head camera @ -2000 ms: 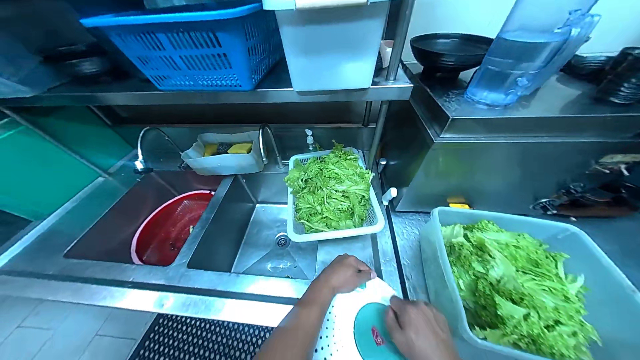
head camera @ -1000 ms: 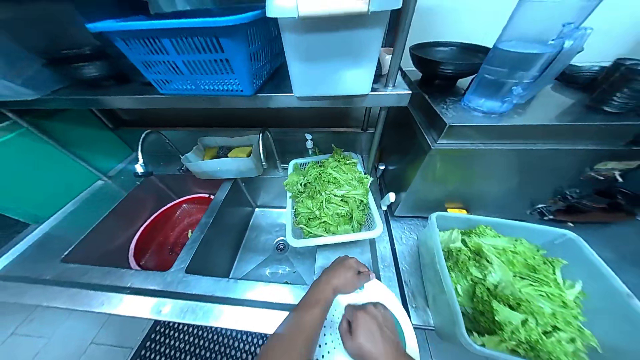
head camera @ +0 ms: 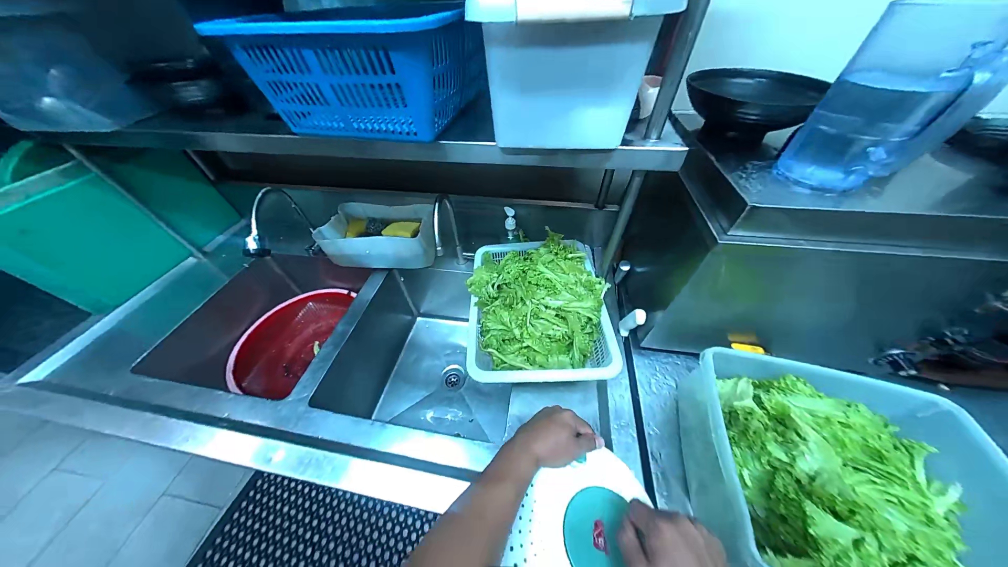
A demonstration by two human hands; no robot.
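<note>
My left hand (head camera: pixel 557 435) grips the far rim of a white perforated plastic item with a green round centre, perhaps a salad spinner (head camera: pixel 543 512), at the lower middle. Over the green part lies my right hand (head camera: pixel 669 539), partly cut off by the frame's bottom; its fingertips are hidden. Beyond them, a white plastic basket (head camera: pixel 543 376) heaped with leafy greens (head camera: pixel 539 307) rests over the right side of the sink. To the right of my right hand, more curly greens (head camera: pixel 835 472) fill a large translucent tub (head camera: pixel 693 417).
A red colander (head camera: pixel 283 339) sits in the left basin (head camera: pixel 189 346), beside the middle basin (head camera: pixel 441 378). Behind are curved faucets (head camera: pixel 446 228) and a sponge tray (head camera: pixel 378 244). Overhead, a steel shelf (head camera: pixel 441 150) holds a blue basket (head camera: pixel 354 87). A water pitcher (head camera: pixel 866 118) stands right.
My right hand was nearer the middle of the white item a second ago, covering the green centre, and is now at its right side. My left hand stays on the rim.
</note>
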